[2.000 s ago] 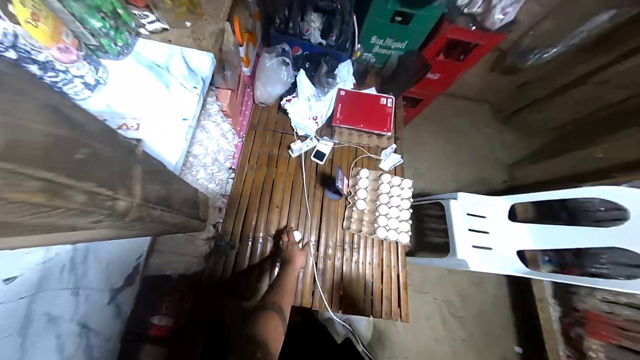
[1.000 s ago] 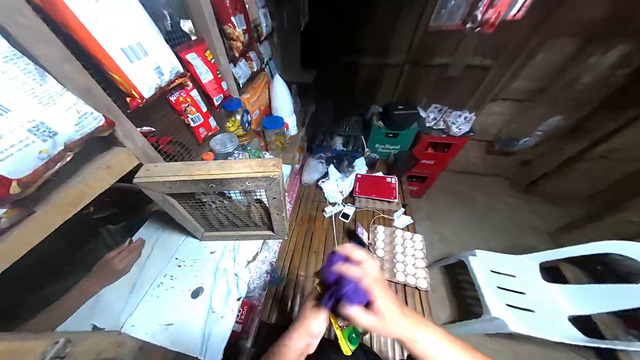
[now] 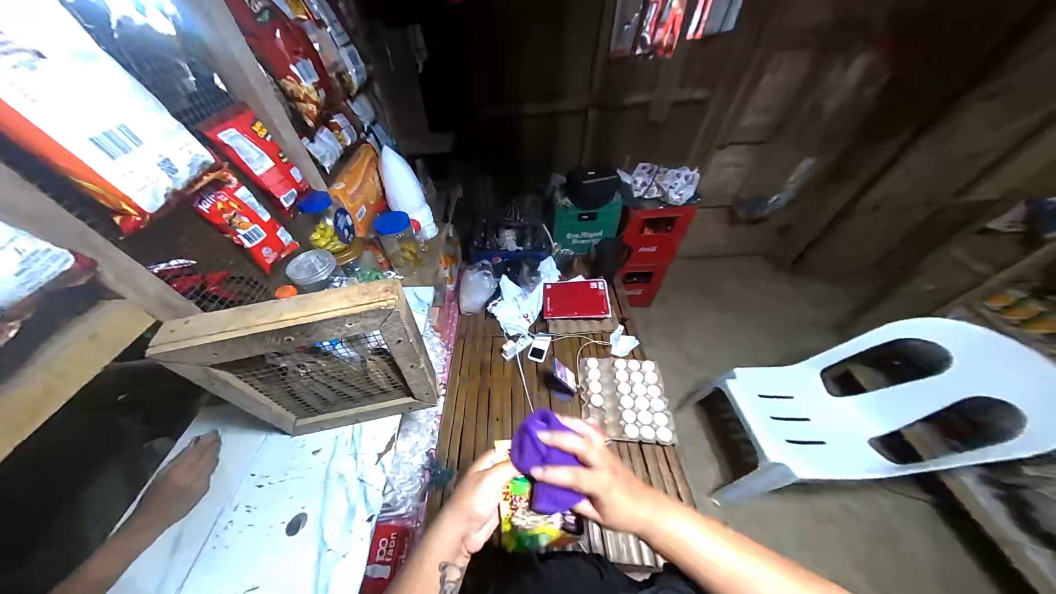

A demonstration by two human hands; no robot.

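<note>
My right hand (image 3: pixel 606 478) is closed on a purple cloth (image 3: pixel 544 462), which it presses against a yellow and green printed packet (image 3: pixel 528 524). My left hand (image 3: pixel 478 503) grips the packet by its left side, close beside the cloth. Both hands are above the near part of a bamboo-slat bench (image 3: pixel 483 388). Beyond them on the bench lie a carton tray of white eggs (image 3: pixel 631 400), a small white device (image 3: pixel 539 349) with cables, and a red box (image 3: pixel 577 299) on another carton tray.
Another person's hand (image 3: pixel 186 478) rests on a white counter (image 3: pixel 272 495) at left, below a wood-framed mesh hatch (image 3: pixel 313 363). Snack bags and jars (image 3: pixel 396 239) stand behind. A white plastic chair (image 3: pixel 825 404) is at right. Green (image 3: pixel 587 227) and red crates (image 3: pixel 652 247) are at the back.
Two seconds ago one hand was low over the bench beside a small white object; now both hands are raised with the purple cloth and the packet. The view has tilted up.
</note>
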